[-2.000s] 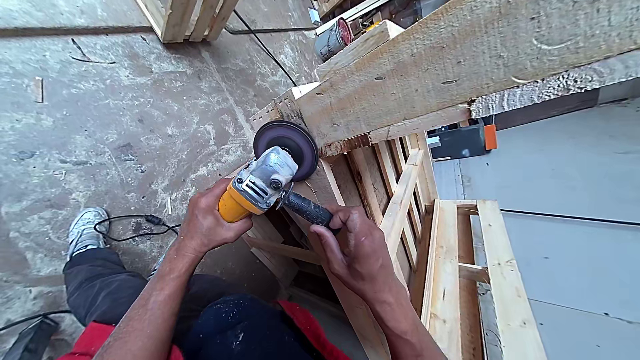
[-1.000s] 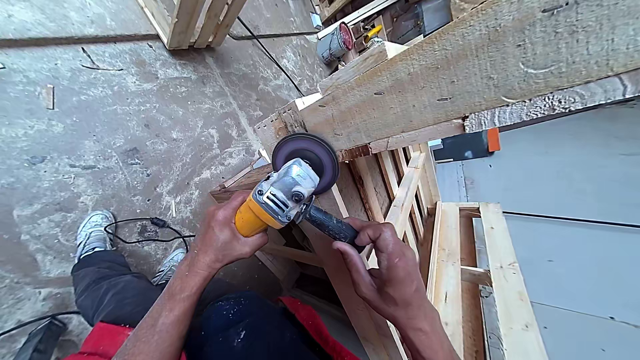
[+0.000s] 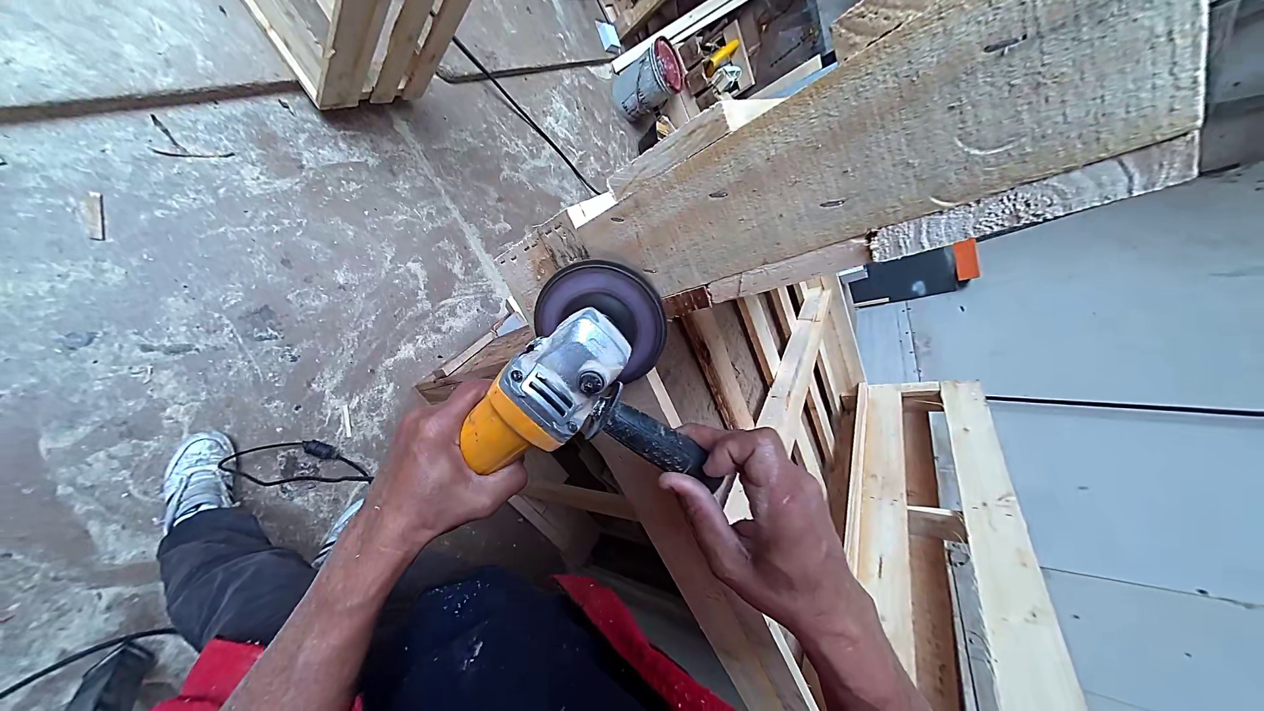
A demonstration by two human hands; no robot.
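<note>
My left hand (image 3: 434,474) is wrapped around the yellow body of an angle grinder (image 3: 553,380) with a silver gear head. My right hand (image 3: 755,494) grips the end of its black side handle (image 3: 657,442) between thumb and fingers. The round purple-grey disc (image 3: 632,306) lies over the end of a wide wooden beam (image 3: 839,188), by the corner where it meets other boards. Whether the disc touches the wood cannot be told. Below the beam a slatted wooden frame (image 3: 790,365) runs down past my right hand.
A wooden crate-like frame (image 3: 346,59) stands on the concrete floor at the top left. A paint-stained bucket (image 3: 647,84) is beyond the beam. A black cable (image 3: 523,114) crosses the floor; another cord (image 3: 286,479) lies by my shoe. Another pale wooden frame (image 3: 1007,533) is at right.
Compared with two seconds ago, the grinder and both hands have shifted slightly right and down against the beam's end. Both hands have kept hold of the grinder.
</note>
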